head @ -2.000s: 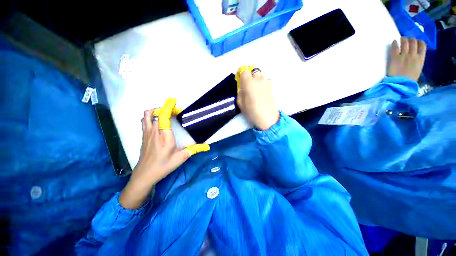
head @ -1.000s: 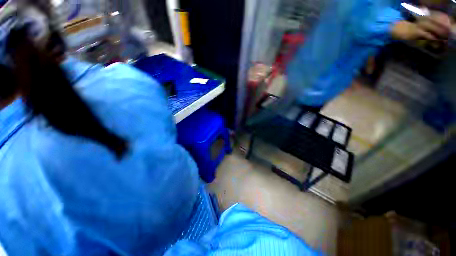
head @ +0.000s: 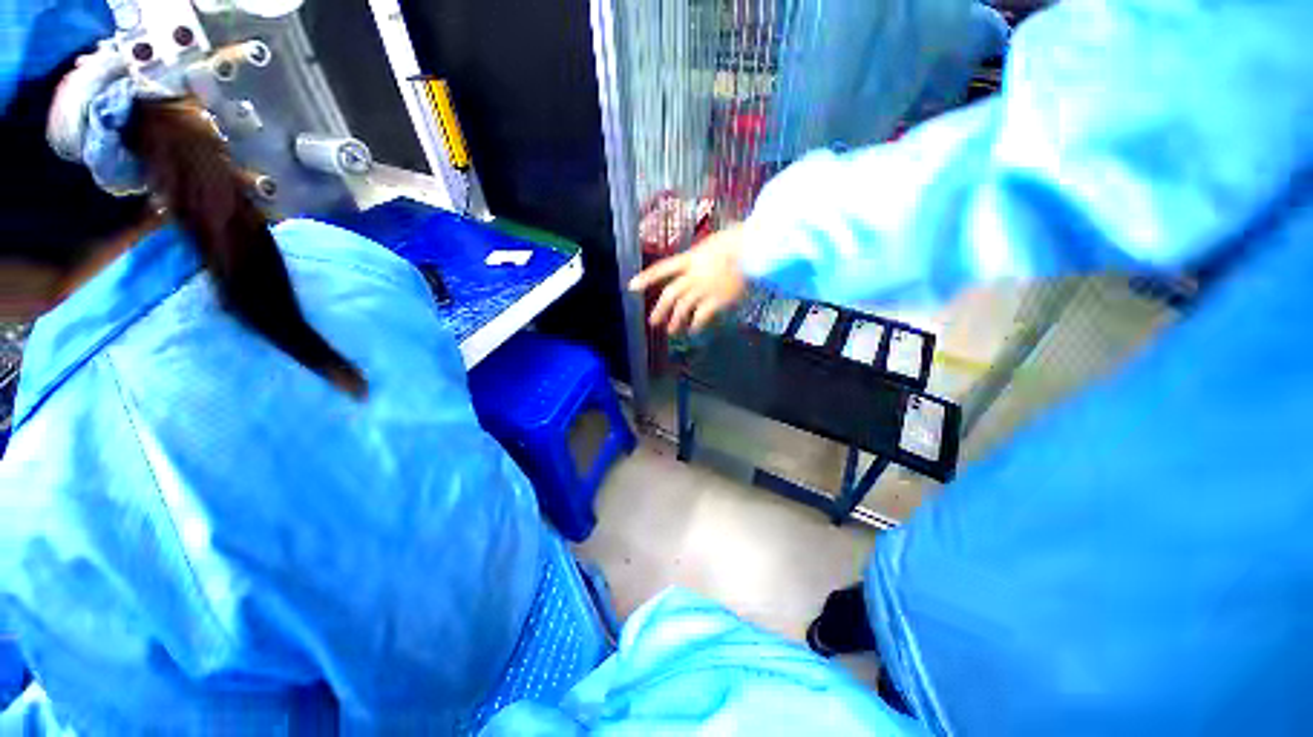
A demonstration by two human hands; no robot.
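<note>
Neither of my hands is in view; only blue cloth of my smock [head: 720,677] shows at the bottom edge. A black tray [head: 821,386] lies on a low dark stand ahead. Several pale, phone-shaped pieces sit in it, four in a row at the back and one at the right end [head: 923,428]. Its left part is partly hidden behind another person's hand [head: 698,288], which reaches out from the right above it.
A person in a blue smock [head: 274,504] sits close on the left, back turned. Another person's blue smock [head: 1109,504] fills the right. A blue stool [head: 555,418] stands under a blue-topped table [head: 490,274]. Clear strip curtains [head: 734,115] hang behind the tray.
The view has swung from the white bench, phone and both my hands to the aisle and tray. Since one second ago, a person has come in from the right with an arm outstretched.
</note>
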